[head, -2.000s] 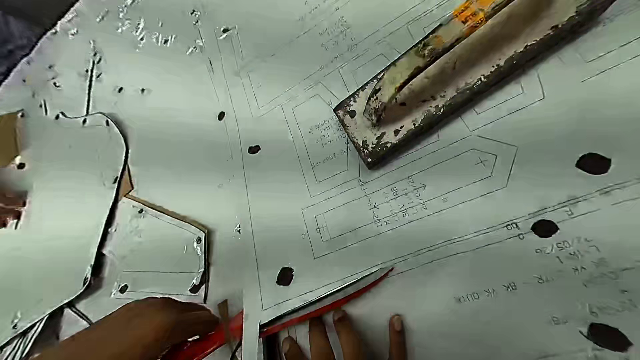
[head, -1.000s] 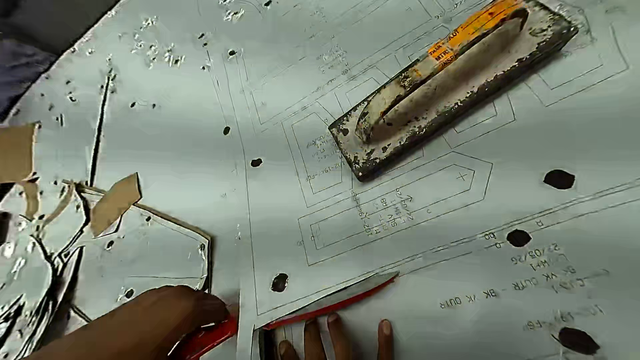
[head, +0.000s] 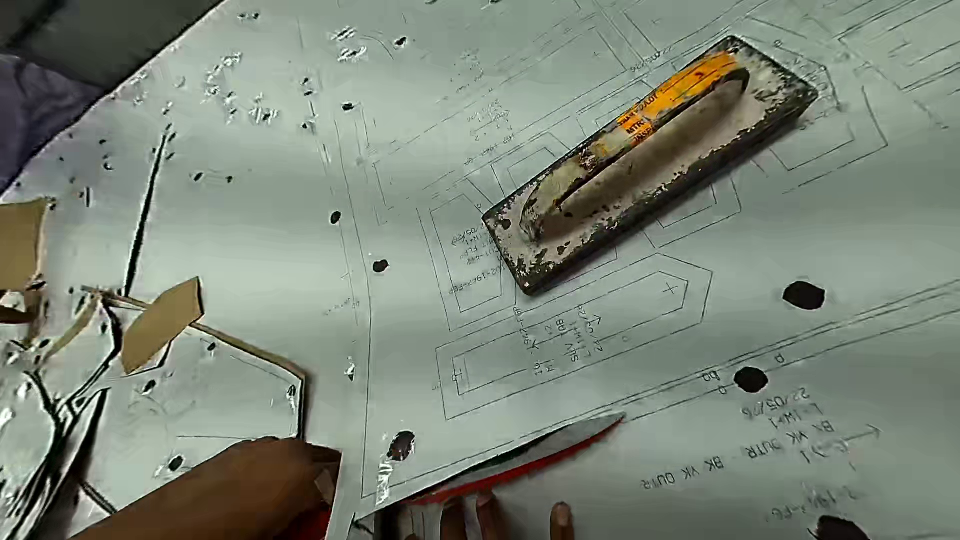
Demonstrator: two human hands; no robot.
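A large pale sheet with printed pattern outlines (head: 255,187) spreads under both hands. At the lower left, my left hand (head: 262,480) has its fingers bent down beside red material (head: 311,523); their grip is partly hidden. Low in the middle, the fingers of my right hand (head: 491,517) lie spread on the sheet, with the palm out of view. Just above them is a long pointed slit showing a grey surface and a red edge (head: 525,469). A narrow pale strip stands between the two hands.
A worn metal block with a handle (head: 637,176) rests on the sheet at upper right. Cut edges and thin offcuts crowd the left side, with a brown pointed piece (head: 165,322) and another brown piece (head: 21,244). Dark holes, including one at right (head: 804,295), dot the sheet. Dark fabric (head: 45,112) shows at upper left.
At the left, a pale curved-edged piece seen two seconds ago no longer covers the thin offcuts, and more of the brown pointed piece shows. Both hands remain beside the red-edged slit.
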